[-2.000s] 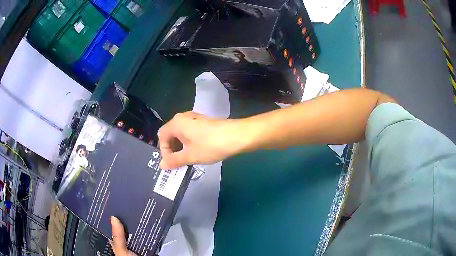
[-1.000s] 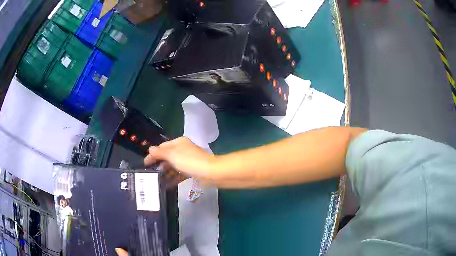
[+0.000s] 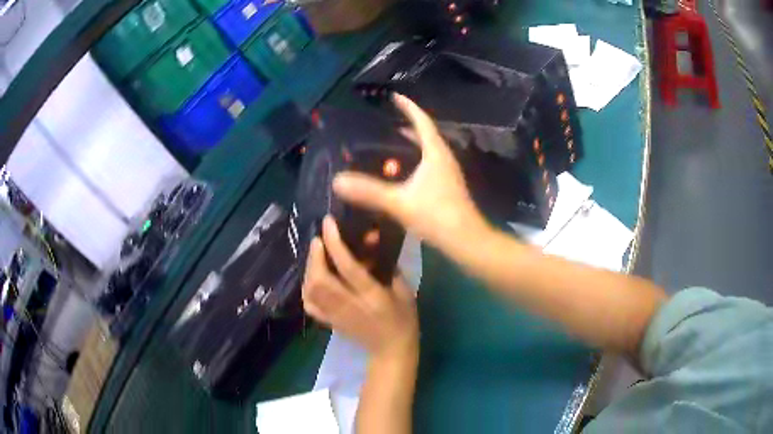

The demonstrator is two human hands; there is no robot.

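A black retail box [image 3: 360,157] with orange round icons is raised over the bench, blurred by motion. My left hand [image 3: 360,301] grips its lower near part. My right hand [image 3: 432,182] spans its right side, thumb and finger wide apart; the contact is blurred. Another black box [image 3: 246,305] lies to the left on the bench, with white marks too blurred to read. A white liner strip [image 3: 343,369] runs beneath my left arm, partly hidden. A white sheet [image 3: 297,414] lies at the bottom edge.
Stacked black boxes [image 3: 483,93] with orange dots stand at the far side. Loose white papers [image 3: 597,237] lie near the bench's right edge [image 3: 642,169]. Green and blue crates [image 3: 212,106] are behind the bench. A red stool [image 3: 688,59] stands on the floor at right.
The box previously standing beyond the labelled box is now raised between both hands. The labelled box has left my left hand; a black box now lies at the left. The view has shifted.
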